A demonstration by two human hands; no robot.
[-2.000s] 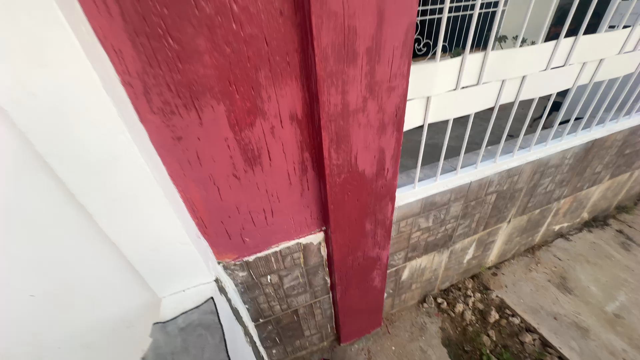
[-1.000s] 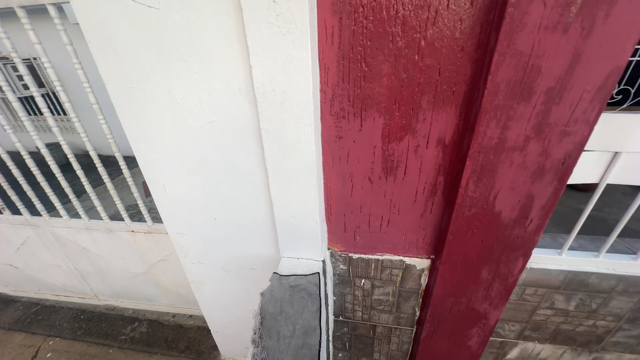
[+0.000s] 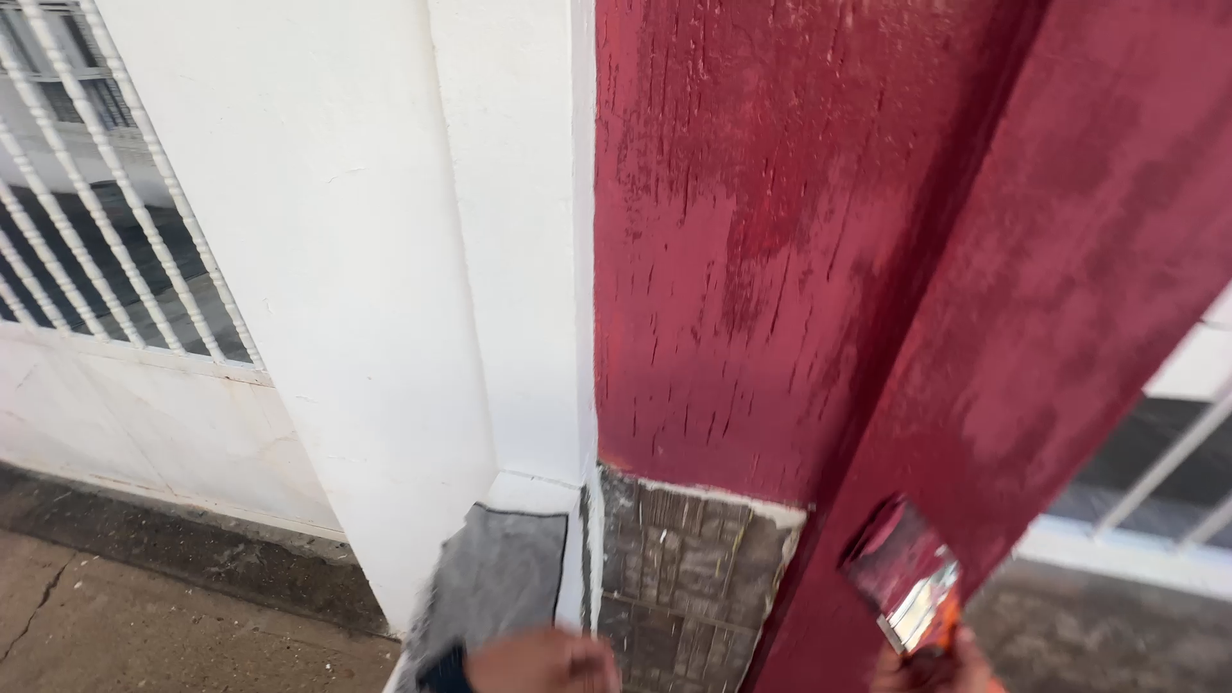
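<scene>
My right hand (image 3: 938, 664), at the bottom right, grips a paintbrush (image 3: 910, 577) by its orange handle. Dark red paint covers the bristles and part of the metal ferrule, and the brush points up in front of the red pillar (image 3: 972, 385). Blurred at the bottom centre is my left hand (image 3: 544, 662), with a dark band at the wrist; whether it holds anything cannot be made out. It is in front of the grey patch (image 3: 500, 558) at the foot of the white wall. The red wall panel (image 3: 731, 289) shows darker, glossy patches and drip-like marks.
A white wall (image 3: 337, 241) borders the red panel, with brown stone-look tiles (image 3: 693, 568) below the panel. White metal bars (image 3: 106, 192) stand at the left above a cracked concrete pavement (image 3: 58, 597). More white railing (image 3: 1169, 472) is at the right.
Both hands and the paintbrush have come into view at the bottom; neither earlier frame shows them. The view has swung left from the right-hand railing.
</scene>
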